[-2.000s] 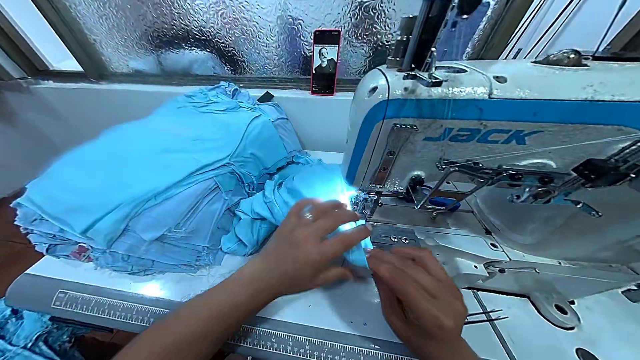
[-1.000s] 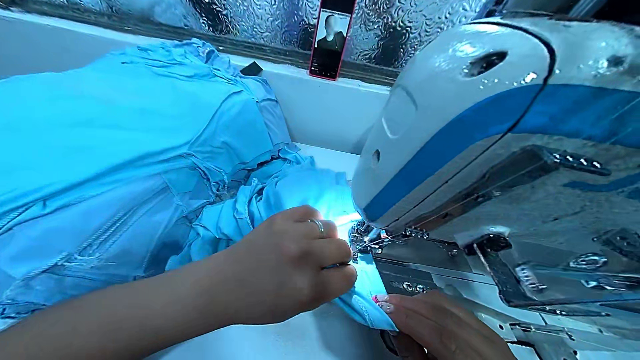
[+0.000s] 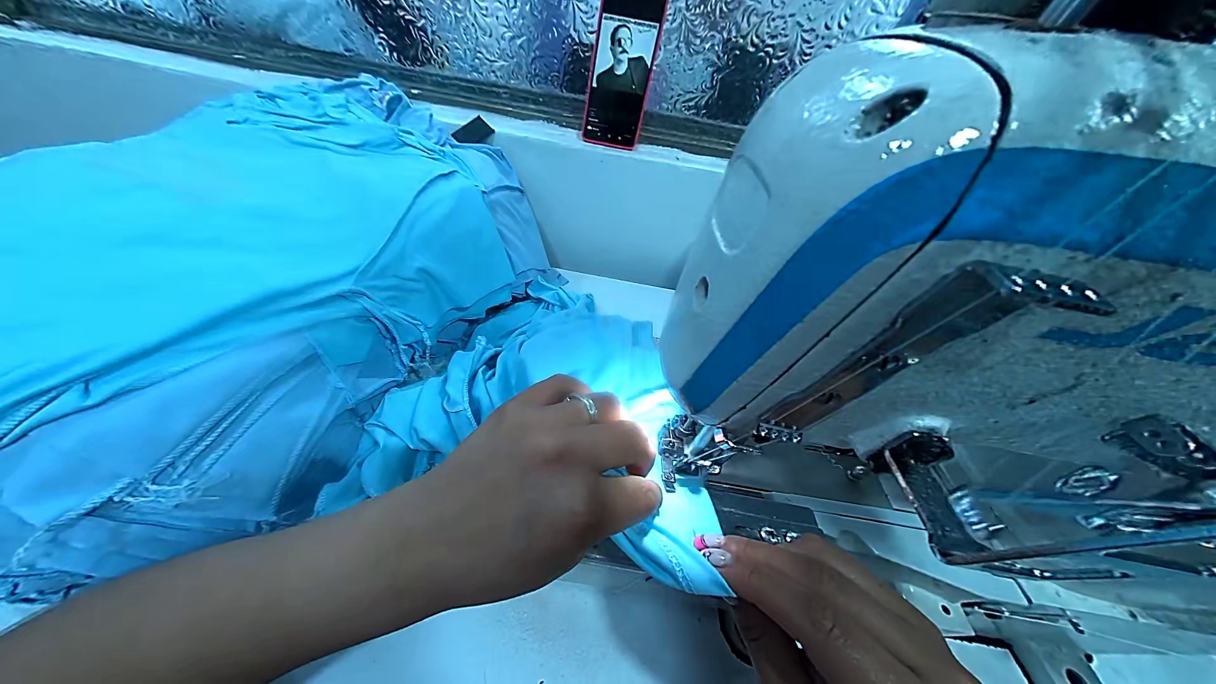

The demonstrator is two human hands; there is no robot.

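A light blue fabric piece (image 3: 689, 546) runs under the lit presser foot (image 3: 673, 456) of a white and blue industrial sewing machine (image 3: 817, 199). Just left of the foot, my left hand (image 3: 541, 484), with a ring on one finger, pinches the fabric between thumb and fingers. In front of the foot, my right hand (image 3: 826, 598) holds the near edge of the same piece; its thumb is partly hidden below. The rest of the piece lies bunched behind my left hand, against a large pile of light blue garments (image 3: 285, 228).
A phone in a red case (image 3: 622, 76) leans upright at the textured window (image 3: 703, 66), on the ledge behind the table. A small dark object (image 3: 473, 130) lies near the pile. The machine's arm and metal parts fill the right side.
The view has moved much closer to the machine since two seconds ago. My right hand has come to the fabric's near corner, while my left hand stays beside the presser foot.
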